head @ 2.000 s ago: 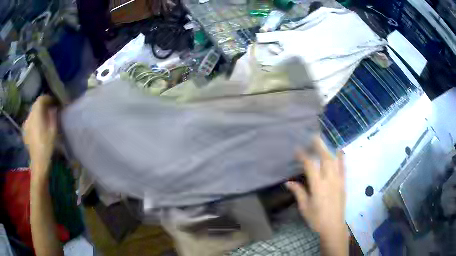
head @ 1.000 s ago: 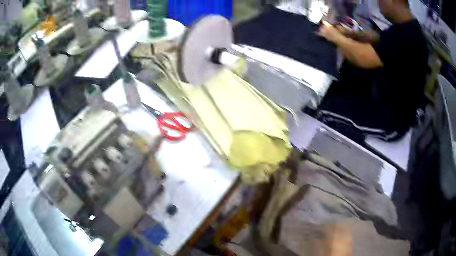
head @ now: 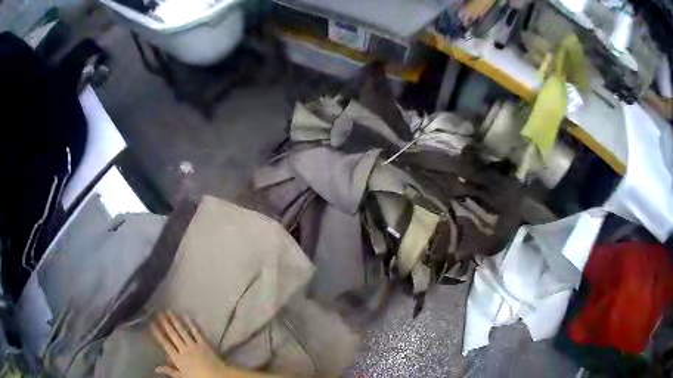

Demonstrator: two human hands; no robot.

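Note:
A pile of grey-brown garment panels (head: 236,266) lies at the lower left, its top piece a lighter taupe with a dark fold along its left side. My right hand (head: 184,351) is at the bottom edge, palm down on this cloth with its fingers spread. It grips nothing that I can see. My left hand is out of the picture.
A large tangled heap of grey-brown and beige pieces (head: 343,177) lies on the floor. White cloth (head: 516,273) and red cloth (head: 623,295) are at right. A pale tub (head: 206,37) stands at the back. Yellow-green cloth (head: 546,111) hangs from a table.
The view has swung away from the sewing machine, scissors and thread stand to the cloth pile and floor. My right hand, blurred at the bottom edge before, now rests clearly on the taupe cloth.

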